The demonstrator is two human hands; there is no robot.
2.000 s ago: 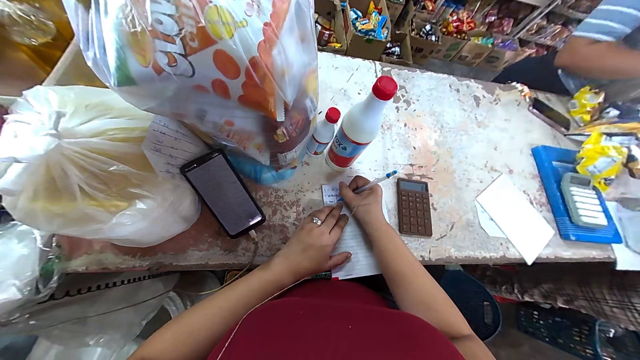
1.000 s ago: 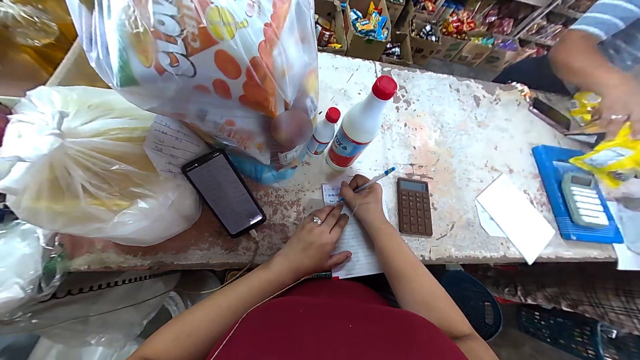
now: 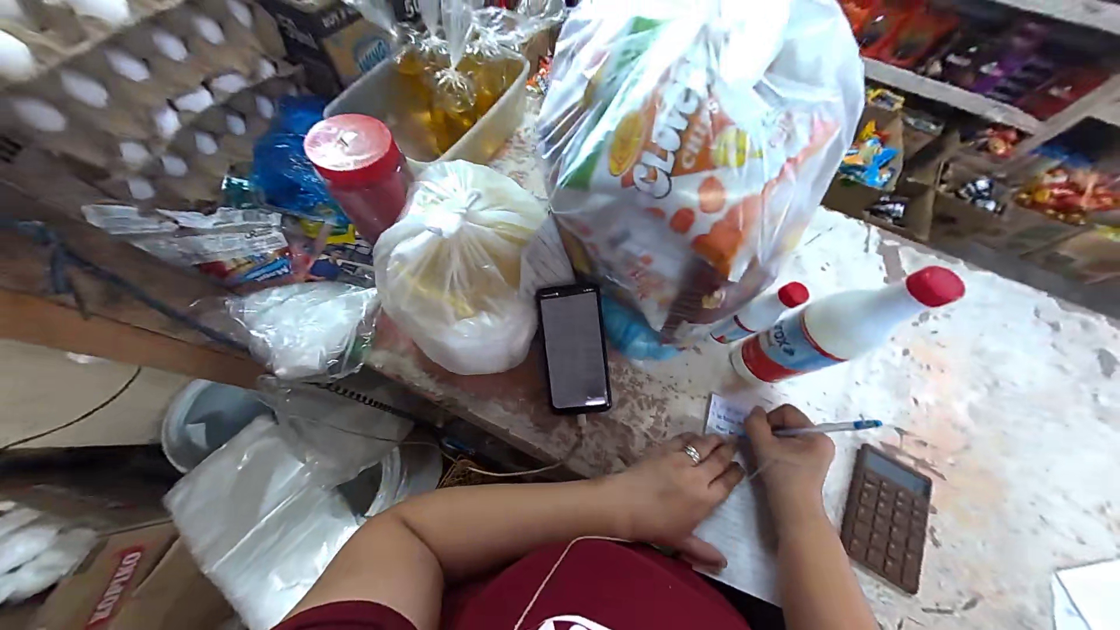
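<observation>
My right hand (image 3: 792,451) grips a blue-and-white pen (image 3: 840,427), its tip at a sheet of lined paper (image 3: 744,525) with handwriting near the top. Flat on the left part of that sheet rests my left hand (image 3: 678,490), a ring on one finger and nothing held. A brown calculator (image 3: 888,516) lies right of my right hand. Beyond the hands are a large white bottle with a red cap (image 3: 849,328) and a smaller one (image 3: 761,311). A smartphone (image 3: 573,348) with a cable lies to the left.
Behind the phone stand a filled plastic bag (image 3: 464,262) and a big bag of snack packs (image 3: 700,166). Farther left are a red-lidded jar (image 3: 359,171) and egg trays (image 3: 131,96). Buckets and plastic bags are below the counter edge. Boxes of packaged goods (image 3: 884,157) stand beyond the counter.
The view has turned to the left, bringing the egg trays and jar into sight. Both hands stay at the paper, the pen still in my right hand.
</observation>
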